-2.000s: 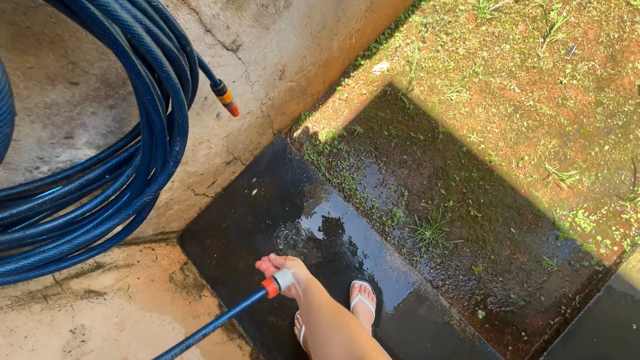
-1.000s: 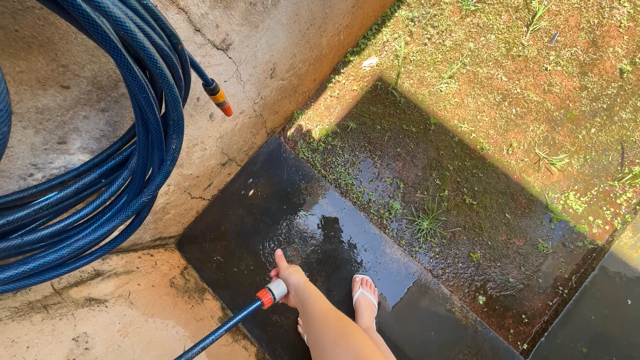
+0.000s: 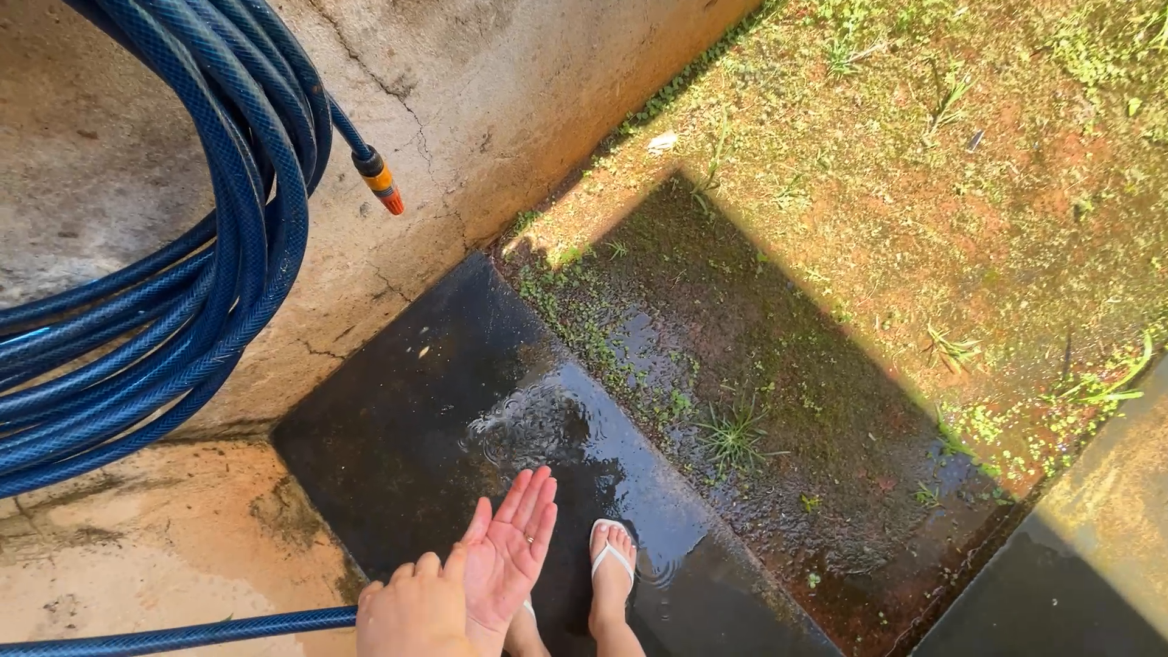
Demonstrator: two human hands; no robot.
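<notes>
My right hand (image 3: 415, 607) is closed around the end of a blue garden hose (image 3: 246, 630), which comes in from the left; the grey-and-orange connector is hidden in this grip. Just right of it and partly behind it, my left hand (image 3: 511, 557) is held palm up, fingers extended and empty, with a ring on one finger. Beyond the fingertips, ripples spread in the water on a dark, wet slab (image 3: 392, 401). A thick coil of blue hose (image 3: 246, 182) hangs at the upper left, its orange-and-yellow nozzle (image 3: 380, 184) pointing down.
My feet, in white flip-flops (image 3: 611, 552), stand on the wet slab. A cracked, stained wall (image 3: 438, 100) rises beside it. To the right lies wet soil with weeds (image 3: 735, 438), then sunlit mossy ground (image 3: 912, 201). Another paved slab (image 3: 1058, 584) is at the lower right.
My left hand has come into view, palm up, beside my right. The connector, visible in the earlier frames, is now hidden. My right hand with the hose end has moved down and left.
</notes>
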